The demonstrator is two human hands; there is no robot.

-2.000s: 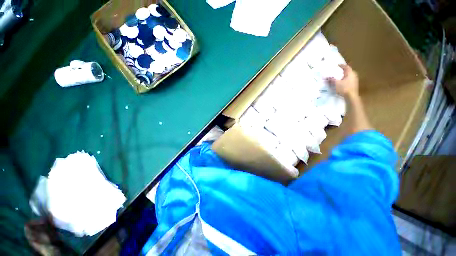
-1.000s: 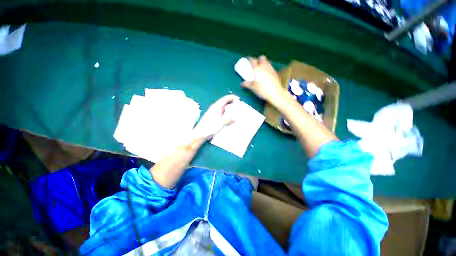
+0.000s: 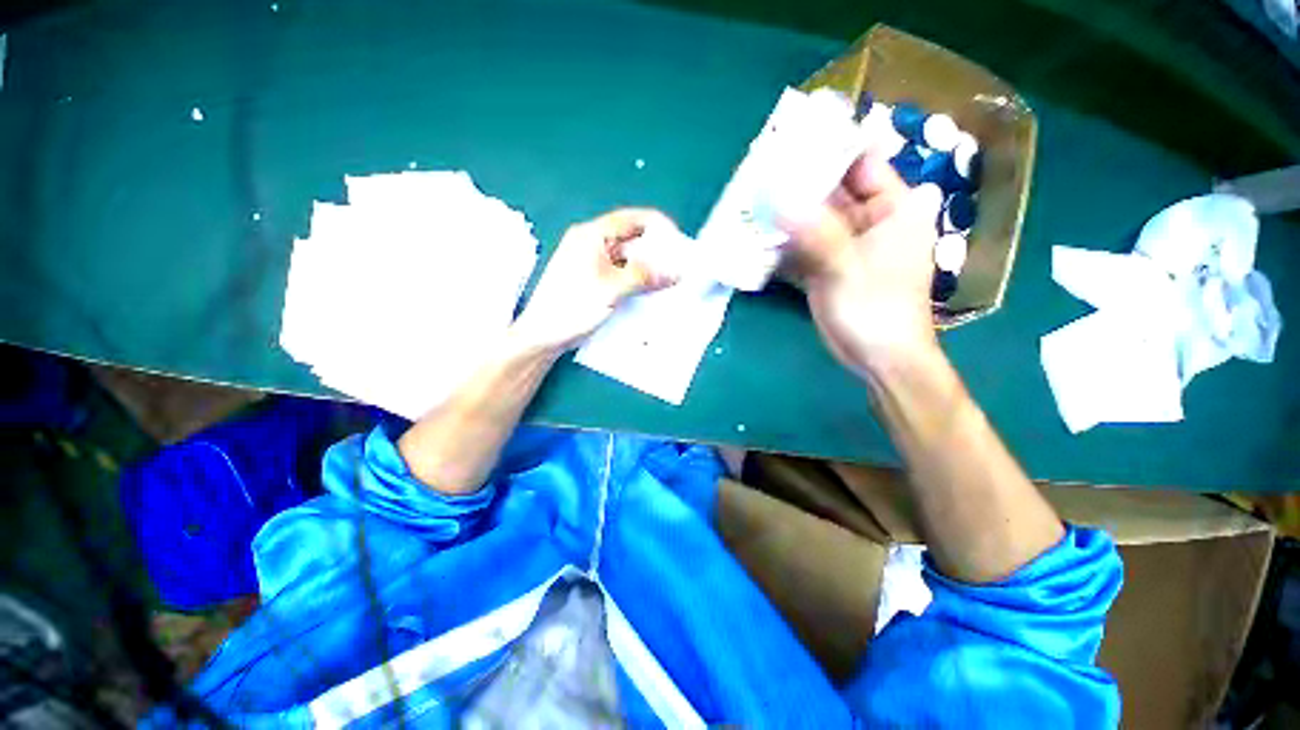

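My left hand (image 3: 606,278) is over the bench, thumb and fingers pinched at the lower end of a long white sheet or sleeve (image 3: 770,178). My right hand (image 3: 870,271) is blurred beside that sheet's right side; its grip is unclear. A small white lump between the hands cannot be made out, and the cylindrical unit cannot be told apart. Another flat white sheet (image 3: 656,347) lies on the bench below my left hand. A fanned stack of white sheets (image 3: 406,285) lies to the left.
A small open carton (image 3: 1009,200) with dark blue and white discs (image 3: 958,214) stands behind my right hand. Crumpled white wrapping (image 3: 1190,307) lies at the right of the green bench (image 3: 385,86). A large carton (image 3: 1183,613) is below the bench's right edge.
My right hand has come down and right, nearer my body, from beyond the small carton's left side. A long white sheet now shows raised between the hands. My left hand stays near the flat sheet.
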